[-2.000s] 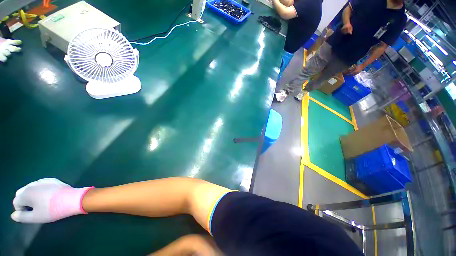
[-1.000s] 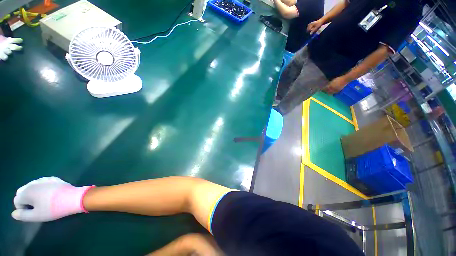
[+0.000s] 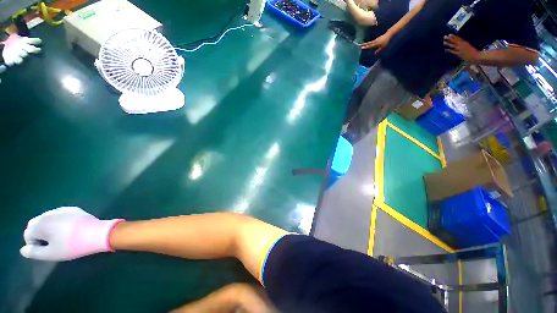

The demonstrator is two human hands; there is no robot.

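Observation:
My right hand [image 3: 64,235], in a white knitted glove with a pink wrist band, rests on the dark green bench top [image 3: 152,165] at the lower left. Its fingers are curled into a loose fist, with a small dark gap between thumb and fingers and nothing visible in it. The bare right forearm lies across the bench towards the navy sleeve. My left hand [image 3: 241,298] seems to be the bare skin at the bottom edge, near the right elbow. It is blurred and cut off, so its fingers cannot be made out.
A white fan [image 3: 141,70] stands before a pale box [image 3: 110,24]; its cable runs right. Another white glove [image 3: 18,49] is at far left. A blue parts tray [image 3: 294,12] is at the back. People [image 3: 427,55] stand beyond the bench's right edge, near a blue stool [image 3: 341,159] and blue crates [image 3: 473,217].
The view has shifted slightly, moving the bench items right. The standing person has come closer to the bench and raised a hand. The far-left glove shows more fully. My right hand keeps its pose.

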